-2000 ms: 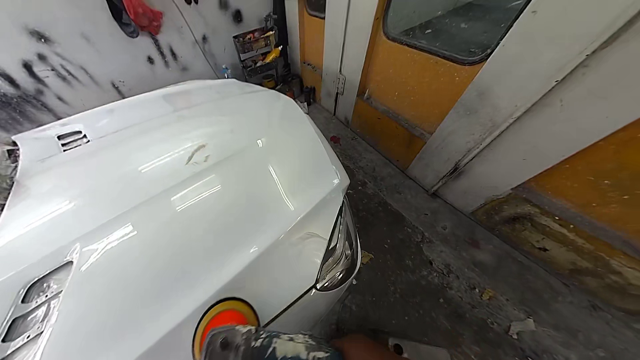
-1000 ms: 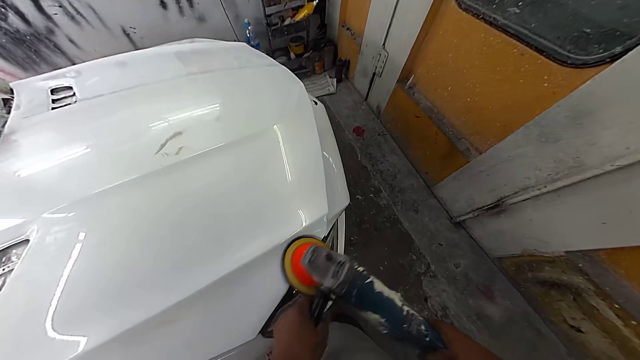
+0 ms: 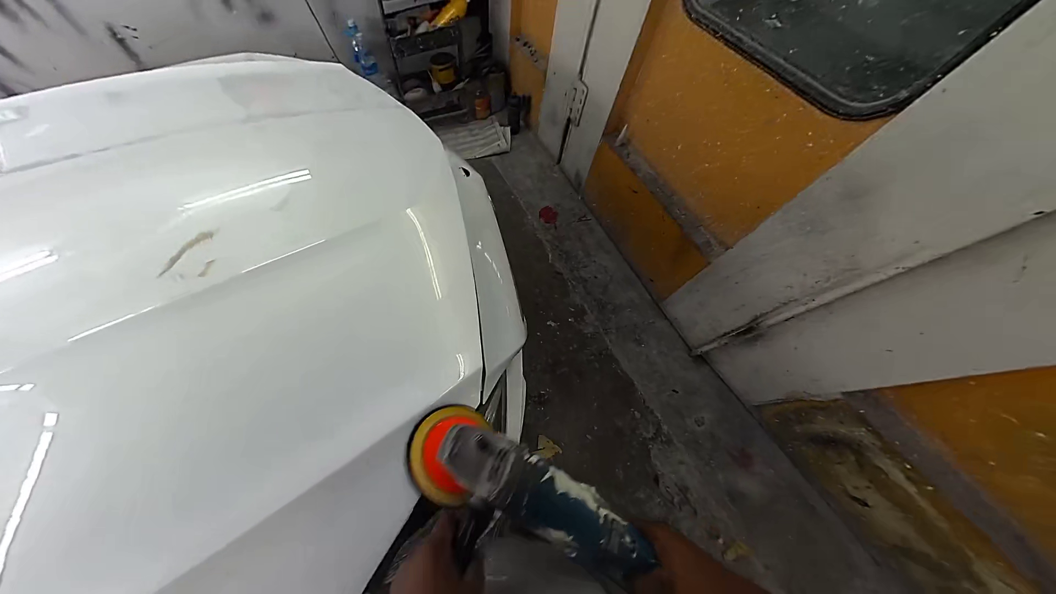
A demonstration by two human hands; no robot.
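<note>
A rotary polisher (image 3: 569, 503) with a dark blue, splattered body and a grey metal head lies at the lower middle. Its yellow and orange round pad (image 3: 439, 454) rests against the front edge of a white car hood (image 3: 272, 363), just beside the headlight (image 3: 497, 403). My left hand (image 3: 437, 561) grips the side handle below the head. At the rear of the body, my right hand (image 3: 681, 561) is wrapped around the polisher, partly cut off by the lower frame edge. Brownish smears (image 3: 188, 252) mark the hood at left.
Right of the car runs a stained concrete floor (image 3: 610, 363) along orange and white doors (image 3: 742, 148) with a window. A shelf (image 3: 425, 41) holding bottles and tubs stands at the back, near a water bottle (image 3: 360, 51) and folded paper (image 3: 474, 139) on the floor.
The polisher has moved from lower on the hood's front to the corner beside the headlight. Both hands now show on it. The view has shifted.
</note>
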